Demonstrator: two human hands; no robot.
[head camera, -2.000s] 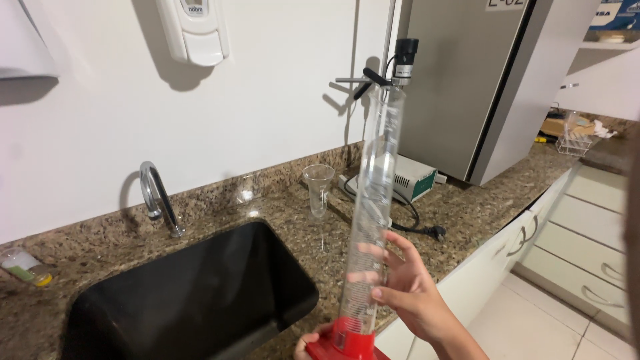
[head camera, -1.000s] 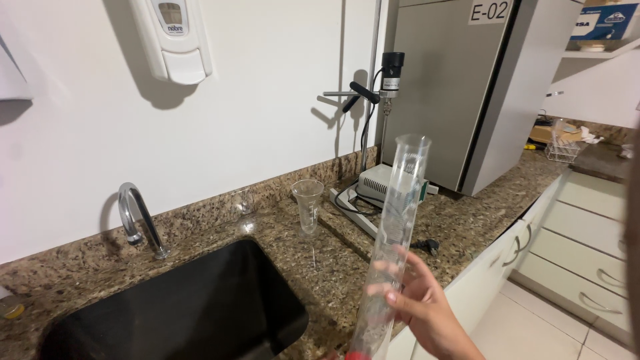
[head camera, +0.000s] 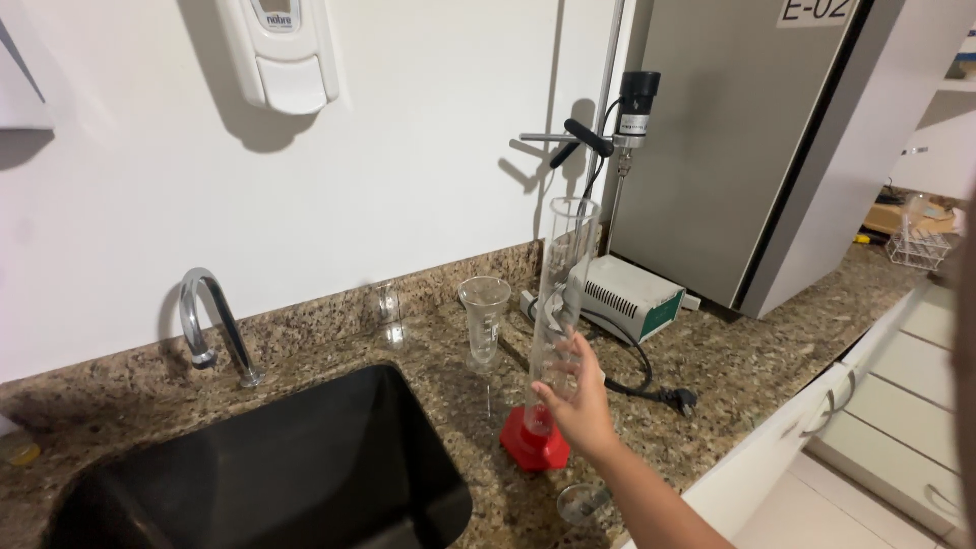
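A tall clear graduated cylinder (head camera: 560, 290) stands upright on its red hexagonal base (head camera: 536, 440) on the granite counter, right of the sink. My right hand (head camera: 577, 396) is at the lower part of the tube, thumb on the left side and fingers around the right and back, loosely curled about it. To the left of the cylinder is a conical glass measuring vessel (head camera: 484, 324) with graduations. A small round clear glass piece (head camera: 583, 503) lies near the counter's front, below my wrist. My left hand is out of view.
A black sink (head camera: 290, 465) with a chrome faucet (head camera: 217, 320) lies at left. Behind the cylinder are an overhead stirrer (head camera: 637, 107) on a stand, a white and green control box (head camera: 629, 293) and a black plug (head camera: 679, 398). A tall grey cabinet (head camera: 732, 152) and a wire rack (head camera: 919, 248) are farther right.
The cylinder, earlier tilted and held up with its base in my left hand, now stands on the counter. My left hand has left the view.
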